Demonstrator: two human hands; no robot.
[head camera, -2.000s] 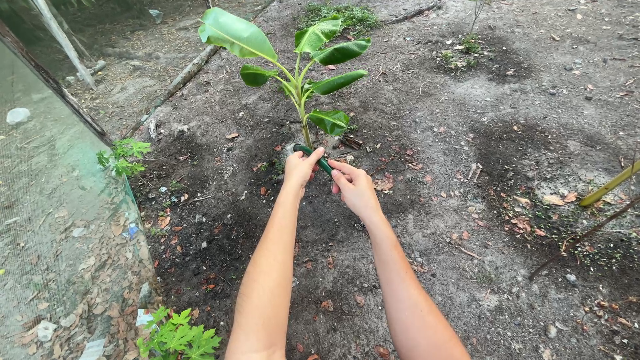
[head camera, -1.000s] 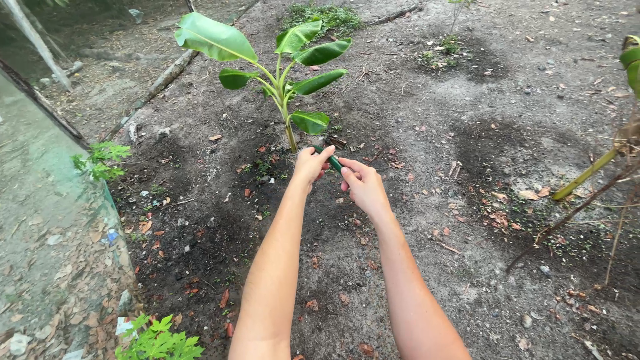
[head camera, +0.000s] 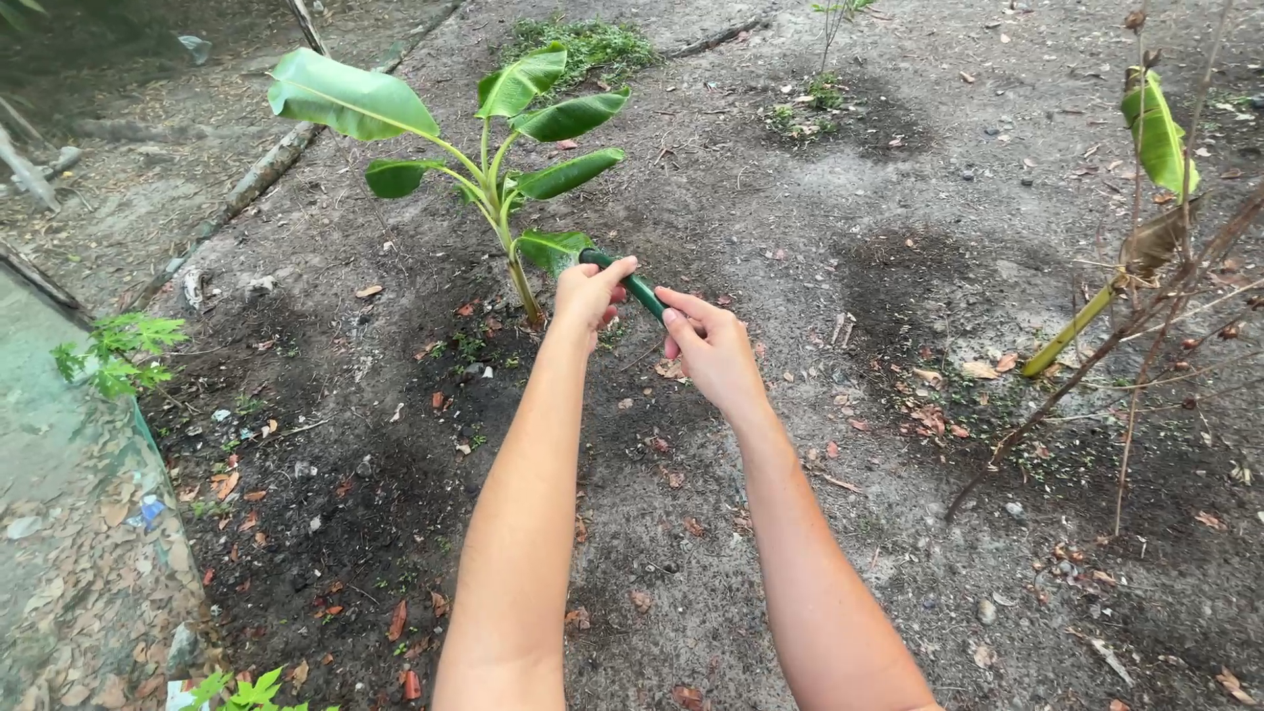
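A short visible stretch of dark green garden hose (head camera: 644, 294) runs between my two hands. My left hand (head camera: 590, 299) is closed around it near its upper left end, with the thumb by the opening. Faint water spray seems to show beside that end. My right hand (head camera: 713, 354) grips the hose lower down and to the right; the rest of it is hidden. Just beyond my left hand stands a young banana plant (head camera: 499, 212) with broad green leaves, its lowest leaf (head camera: 553, 249) close to the hose end. Dark, damp-looking soil (head camera: 474, 395) surrounds its stem.
Green netting (head camera: 89, 474) borders the left side, with leafy seedlings (head camera: 117, 354) beside it. A log (head camera: 272, 163) lies behind the banana plant. At right, another banana plant (head camera: 1071, 331) leans among dry branches (head camera: 1047, 420). Low weeds (head camera: 583, 49) grow at the back.
The view has shifted, bringing more of the leaning plant and dry branches at right into sight. Both hands still hold the hose near the young banana plant.
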